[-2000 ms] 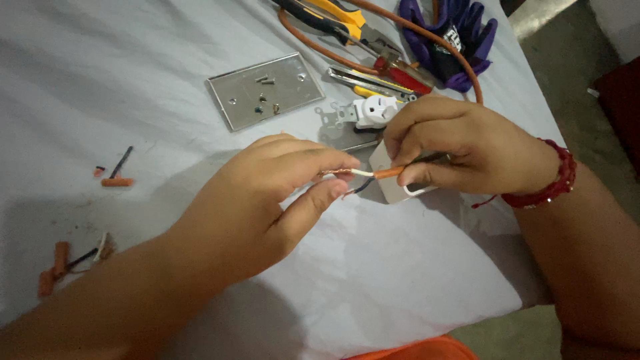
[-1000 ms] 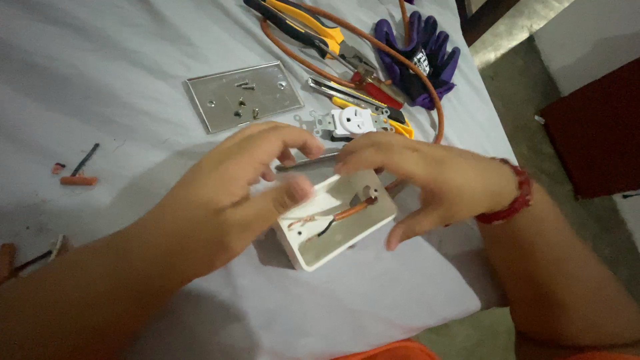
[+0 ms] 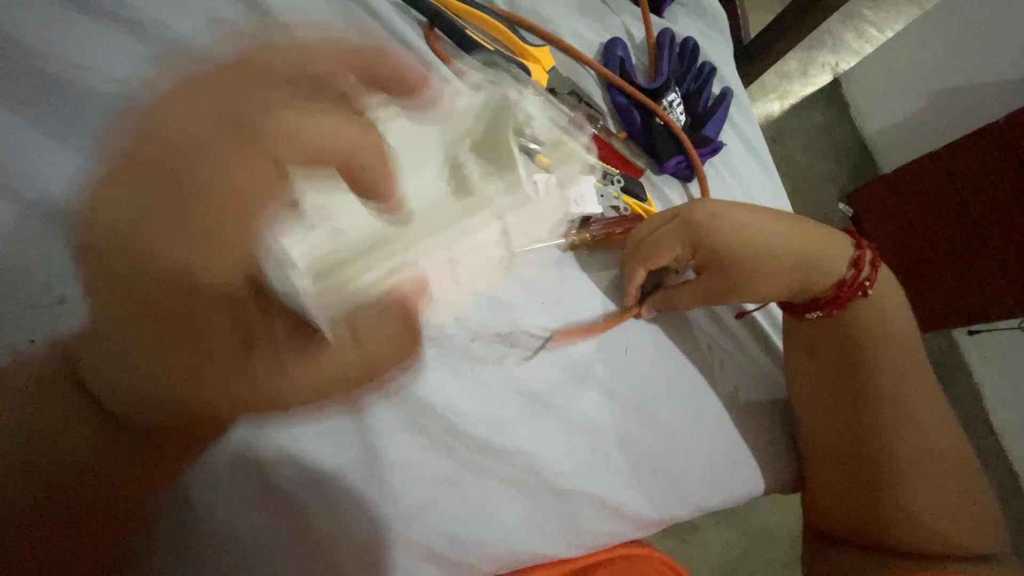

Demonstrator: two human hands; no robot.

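Observation:
My left hand (image 3: 240, 232), blurred, grips a white plastic electrical box (image 3: 424, 216) by its left end, raised over the cloth. To the right, my right hand (image 3: 704, 256) pinches an orange-sheathed cable (image 3: 596, 326) between thumb and fingers. The cable's end points left, outside the box, with a dark wire and blurred pale wires sticking out. A screwdriver with a clear reddish handle (image 3: 600, 232) lies just left of my right hand. A white receptacle with metal mounting ears (image 3: 612, 196) is partly hidden behind the box.
Yellow-and-black pliers (image 3: 512, 40) lie at the top, beside a purple-and-black work glove (image 3: 668, 104) and a looping orange cable (image 3: 632, 92). A red handle (image 3: 616, 156) and a yellow tool lie near them. The white-clothed table (image 3: 520, 464) ends at the right, above the floor.
The box has been lifted by my left hand, and the cable end that lay inside it is now outside. My right hand, free of the cable one second ago, now pinches it.

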